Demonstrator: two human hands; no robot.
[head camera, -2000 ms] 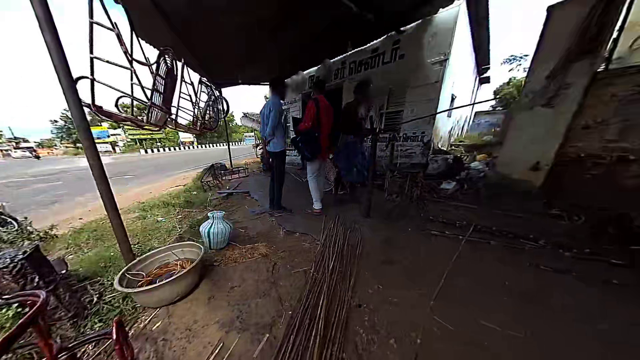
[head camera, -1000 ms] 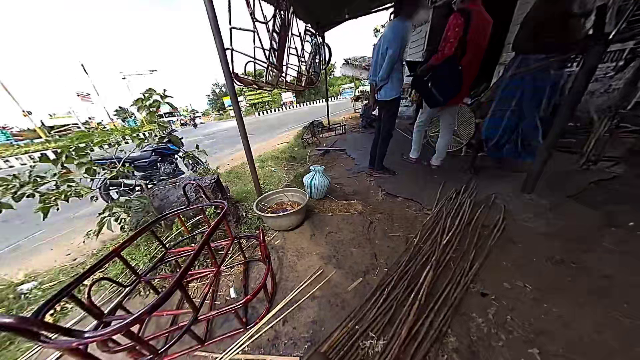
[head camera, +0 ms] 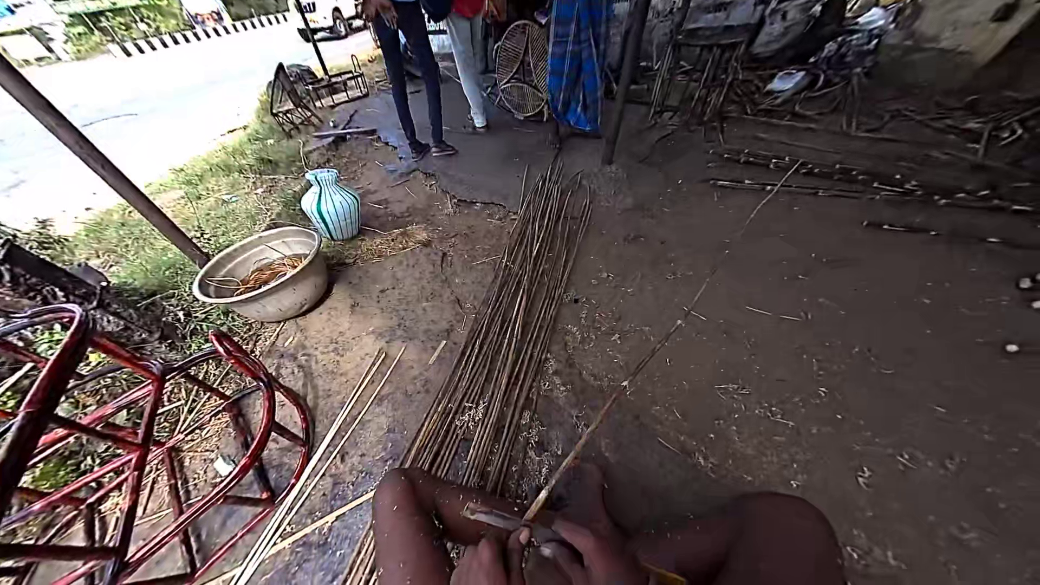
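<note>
Both my hands are low in the head view, close together over my folded legs. My left hand (head camera: 485, 561) and my right hand (head camera: 589, 540) close around the near end of a long thin cane (head camera: 600, 414), which runs away up and to the right over the ground. A short flat blade-like piece (head camera: 497, 517) lies crosswise at the cane's near end, between the fingers; which hand grips it is hard to tell. Just ahead of my legs, a bundle of thin canes (head camera: 508, 325) lies on the ground, its near end passing beside my left leg.
Red-brown cane frames (head camera: 150, 422) stand at the left, with pale split strips (head camera: 325, 455) beside them. Beyond are a plastic basin (head camera: 280, 305) holding strips, a striped pot (head camera: 331, 207) and a slanting pole (head camera: 97, 158). Several people stand behind; more canes (head camera: 861, 183) lie at the right.
The view has tilted down, and my hands with a long cane now show at the bottom. A white vehicle now shows on the road.
</note>
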